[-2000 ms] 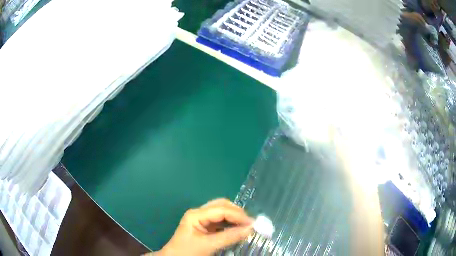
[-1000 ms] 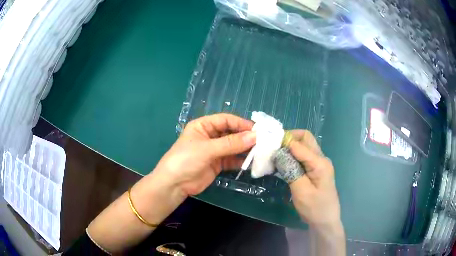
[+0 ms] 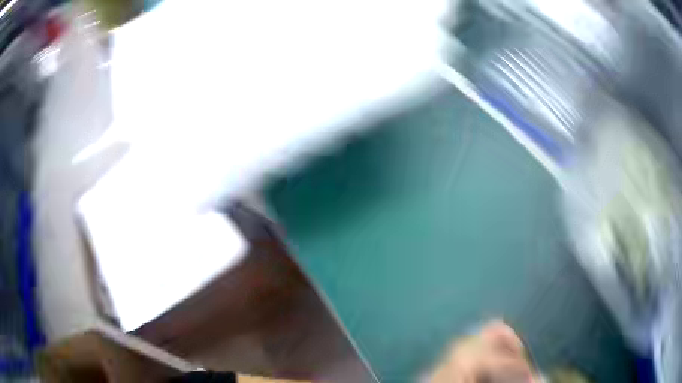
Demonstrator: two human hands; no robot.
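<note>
The view is strongly blurred. What looks like my left hand [image 3: 486, 357] is at the bottom edge, right of centre, cut off by the frame. Its fingertips are over the green mat [image 3: 441, 224]. Whether it holds anything is hidden. A small yellowish blur [image 3: 567, 375] beside it at the bottom edge may be a covered finger of my right hand; the rest of that hand is out of the picture. No white part and no clear ribbed tray can be made out.
An overexposed white tray stack [image 3: 277, 82] covers the upper left. A single white tray [image 3: 161, 247] lies below it beside the bench. A blue-edged rack tray [image 3: 535, 93] is at the far edge. Blurred clear bagging [image 3: 628, 209] lines the right. Brown cardboard [image 3: 75, 359] shows lower left.
The view has swung left, so the white stack and single tray now lie further into the picture. The hands have moved to the bottom edge, and the white pieces they held are no longer visible.
</note>
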